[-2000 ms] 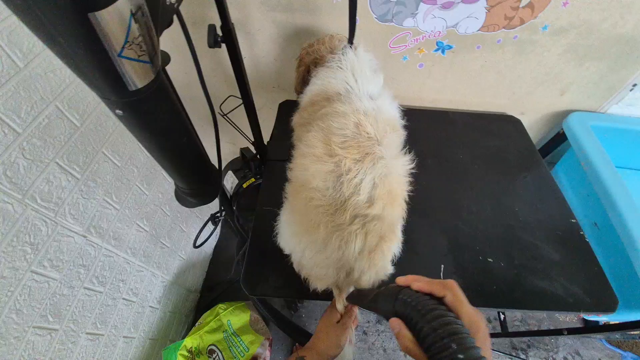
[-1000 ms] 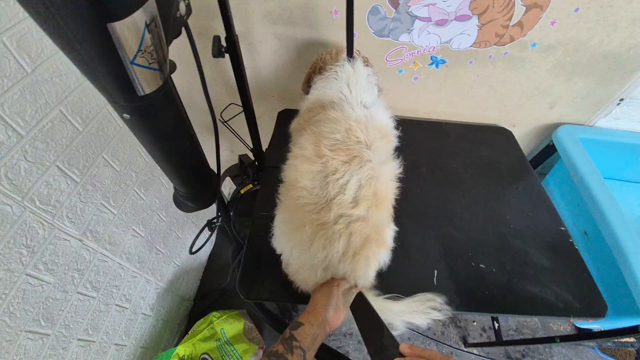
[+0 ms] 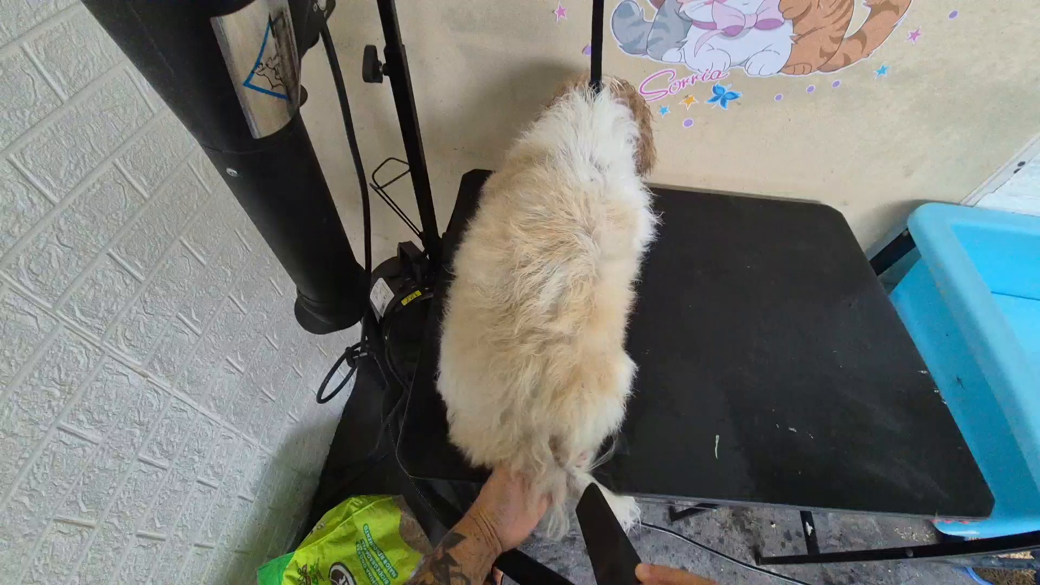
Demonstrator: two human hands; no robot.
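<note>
A fluffy cream and white dog [image 3: 544,309] stands on a black grooming table [image 3: 772,349], facing the wall, a black strap at its neck. At the rear end my left hand [image 3: 512,504] holds the base of the tail, its fingers partly hidden in the fur. Only the fingers of my right hand [image 3: 670,574] show at the bottom edge, on the black dryer nozzle [image 3: 605,536], whose flat tip is close to the hair right of the tail.
A thick black cylindrical appliance [image 3: 276,187] and a black upright post [image 3: 410,122] stand left of the dog. Cables [image 3: 349,146] hang there. A light blue plastic tub [image 3: 967,325] is at the right, a green bag [image 3: 349,544] at the lower left.
Two seconds ago my right hand gripped the black hose higher up in view; it is now lower, at the frame's edge. The tail, stretched to the right one second ago, now hangs down beside my left hand.
</note>
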